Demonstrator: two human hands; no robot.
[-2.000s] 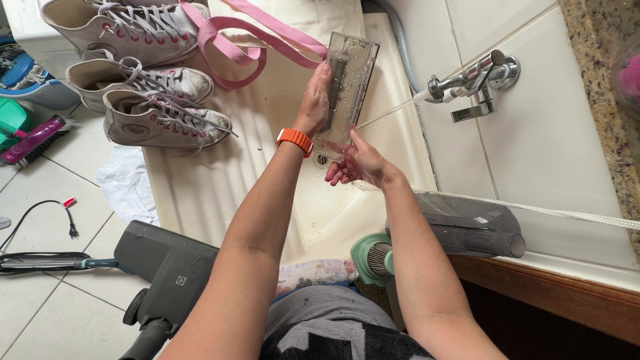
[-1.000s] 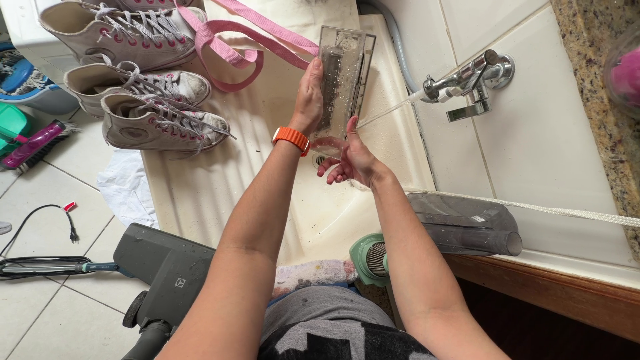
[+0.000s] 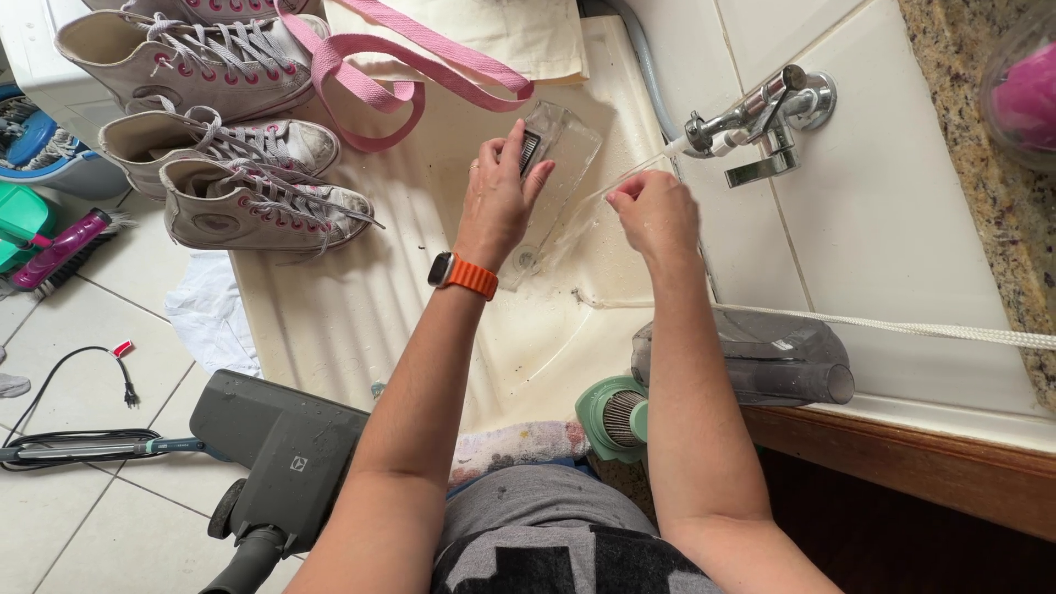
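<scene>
My left hand [image 3: 499, 194], with an orange-banded watch at the wrist, holds a clear plastic container [image 3: 565, 157] tilted over the laundry sink [image 3: 536, 346]. A dark ribbed part shows under its fingers. My right hand [image 3: 657, 213] is beside the water stream, its fingers drawn together near the spout; whether anything small is between them cannot be told. Water runs from the chrome faucet [image 3: 759, 111] past the fingertips toward the drain. Beneath my right forearm lie a smoky plastic canister [image 3: 767, 355] and a green-framed pleated filter [image 3: 615, 418].
White high-top sneakers [image 3: 264, 206] and a pink strap [image 3: 363, 82] on cream cloth lie at the sink's upper left. A dark vacuum floor head [image 3: 276, 450] stands at lower left, near a coiled cord [image 3: 82, 450]. A white rope [image 3: 907, 327] crosses at right, below the granite edge [image 3: 965, 124].
My right hand has left the container and moved up and right to the water stream. The container, still with my left hand, has changed its tilt, its top leaning further right.
</scene>
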